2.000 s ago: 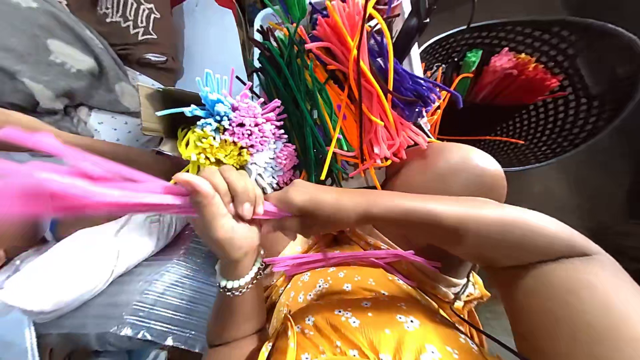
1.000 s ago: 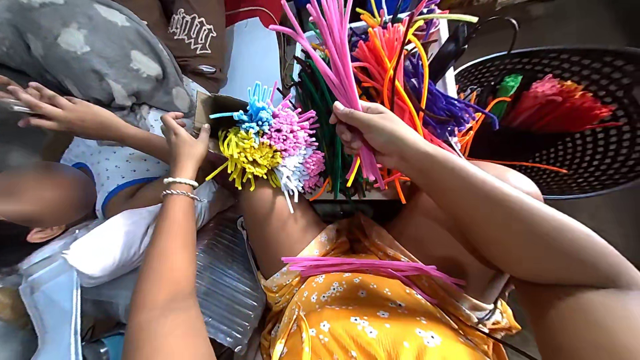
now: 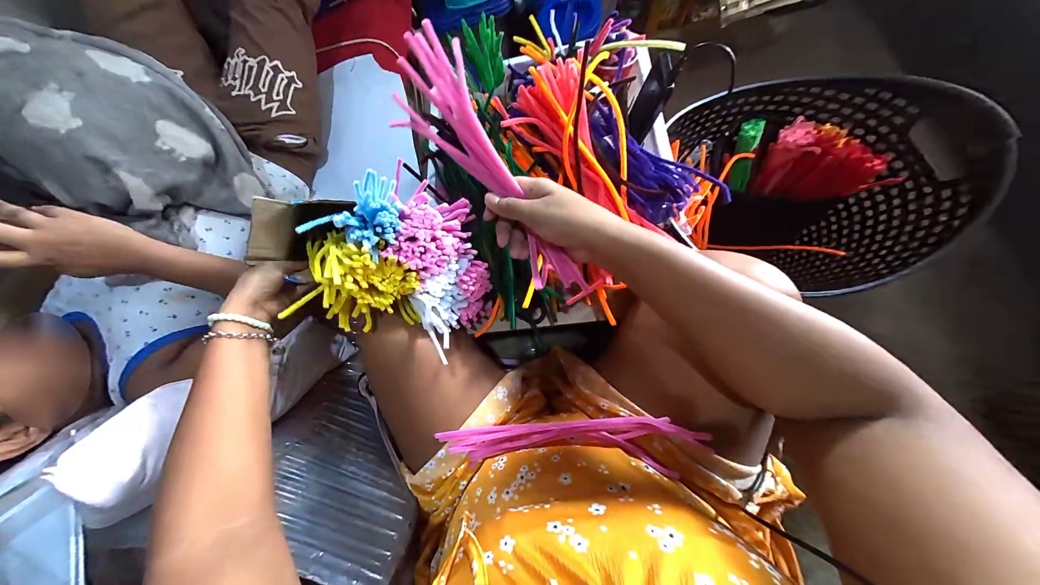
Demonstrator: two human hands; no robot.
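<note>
My right hand (image 3: 544, 213) is closed around a bundle of pink pipe cleaners (image 3: 467, 142), held upright over a box of green, coral, orange and purple ones (image 3: 561, 114). My left hand (image 3: 268, 294), with bracelets at its wrist, is at a cardboard box (image 3: 272, 231) beside yellow pipe cleaners (image 3: 357, 276); its fingers are partly hidden, so its hold cannot be told. Light blue (image 3: 370, 213), pink (image 3: 431, 236) and white bundles (image 3: 441, 296) stand next to the yellow ones. More pink pipe cleaners (image 3: 569, 435) lie loose across my lap.
A black perforated basket (image 3: 910, 244) at the right holds red and green bundles (image 3: 825, 161). At the left lies another person, one arm (image 3: 89, 241) reaching out, near a grey patterned cushion (image 3: 146, 122). A clear ribbed plastic container (image 3: 341, 479) is beside my left thigh.
Two seconds ago both my hands were together on the pink bundle at the left. My right hand now has it over the box, and my left hand has moved to the cardboard box.
</note>
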